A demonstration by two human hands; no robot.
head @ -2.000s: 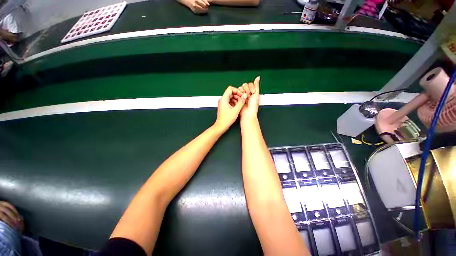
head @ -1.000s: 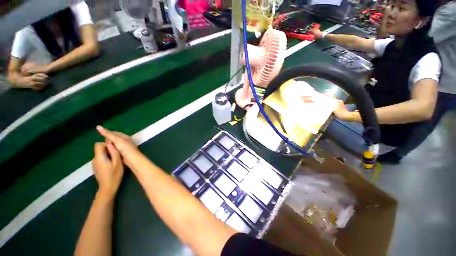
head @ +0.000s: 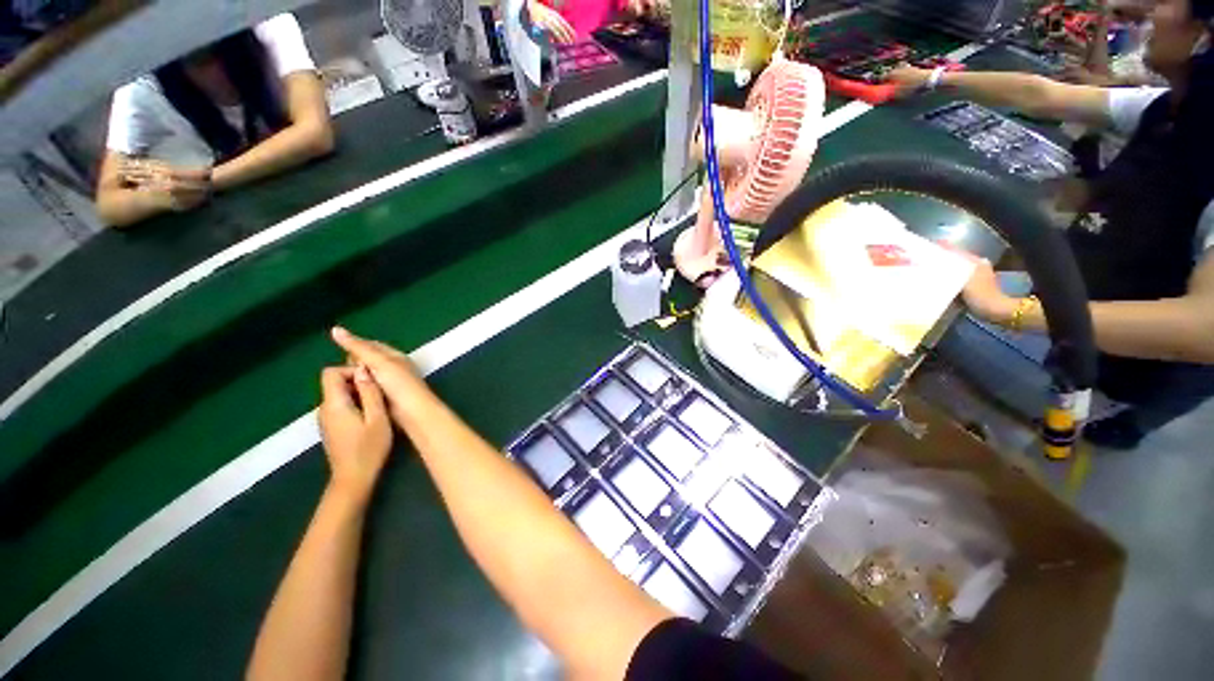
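Observation:
My left hand and my right hand are together over the near white edge strip of the conveyor belt. The fingers of my left hand are curled against my right hand, and one digit of my right hand points outward. No object shows in either hand; the space between the palms is hidden. A black-and-clear tray lies on the green worktop beside my right forearm, with pale rectangular parts in its compartments.
A white bottle stands by a pink fan. A blue air hose hangs before a yellow folder and black ribbed hose. An open cardboard box holds crumpled plastic. Co-workers sit across the belt and at right.
The view has turned to the right since the earliest frame, bringing the box, black hose and right-hand co-worker into sight. My hands stay together, and the tray stays on the worktop.

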